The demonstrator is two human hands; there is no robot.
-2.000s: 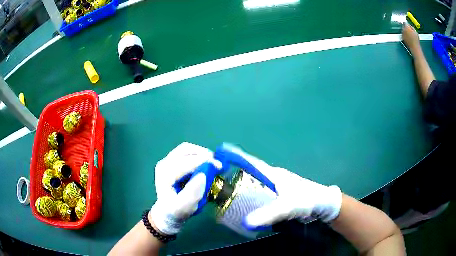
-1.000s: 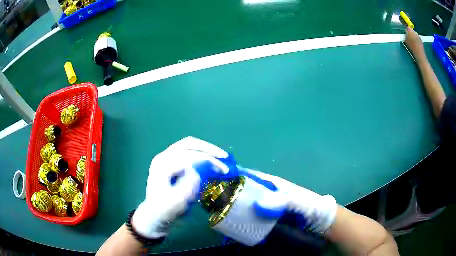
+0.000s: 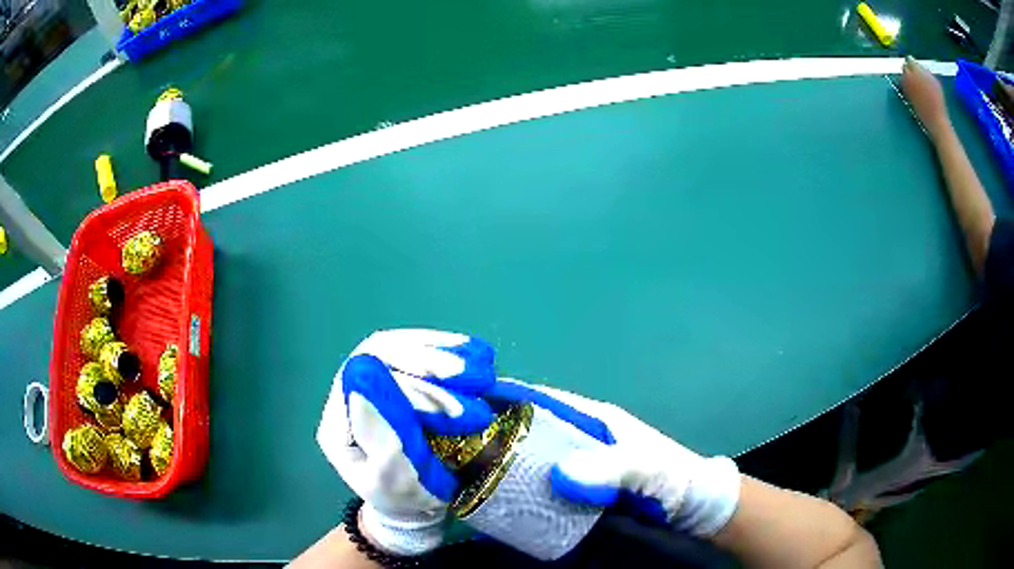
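Observation:
A white microphone body [image 3: 536, 489] with gold trim lies tilted in front of me, its top end to the left. My right hand [image 3: 639, 456], in a white glove with blue fingertips, grips the body from the right. My left hand [image 3: 409, 428], gloved the same way, is closed around the gold mesh head [image 3: 461, 448] at the body's top. The fingers hide much of the head. The lower end of the body is hidden behind my right hand.
A red basket [image 3: 200, 367] with several gold mesh heads stands left, a white ring [image 3: 37, 412] beside it. On the belt are another microphone [image 3: 169, 128], a yellow tube [image 3: 106, 178] and a blue bin [image 3: 184, 30]. A person's arm [image 3: 954, 167] reaches in at right, near another blue bin [image 3: 985, 106].
My left hand has shifted its fingers around the mesh head. My right hand still holds the body. The microphone and yellow tube on the belt have moved left in the view.

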